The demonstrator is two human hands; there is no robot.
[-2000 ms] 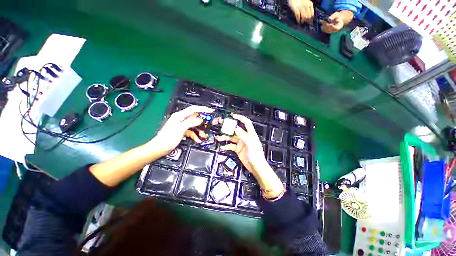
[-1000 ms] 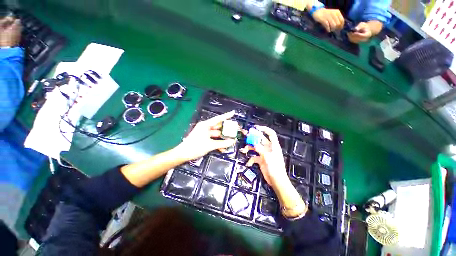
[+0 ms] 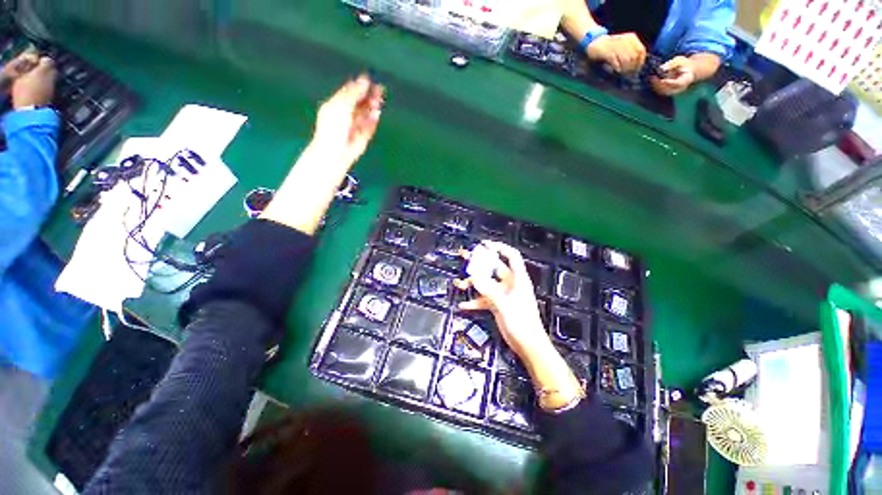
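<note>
A black blister tray (image 3: 422, 346) lies in front of me, its square pockets holding watch parts. My right hand (image 3: 513, 295) is over the tray's middle, its fingers closed around a small whitish watch unit (image 3: 484, 261), partly hidden by the fingers. My left hand (image 3: 348, 121) is stretched out beyond the tray's far left corner, over the green bench. Its fingers are partly curled; a small dark patch shows at the fingertips, too blurred to tell whether it is a held part. Round silver-rimmed discs (image 3: 258, 200) are mostly hidden under my left forearm.
Cables lie on white paper (image 3: 97, 261) at the left. A cream fan (image 3: 735, 433), a dark flat rectangle (image 3: 685, 454) and a green-rimmed basket (image 3: 837, 387) are at the right. Another worker's hands (image 3: 619, 53) are across the bench; a blue-sleeved person (image 3: 29, 164) is at far left.
My left hand has left the spot beside my right hand and moved far forward and left, past the tray. The blue glow at my right hand is gone; a whitish face shows there.
</note>
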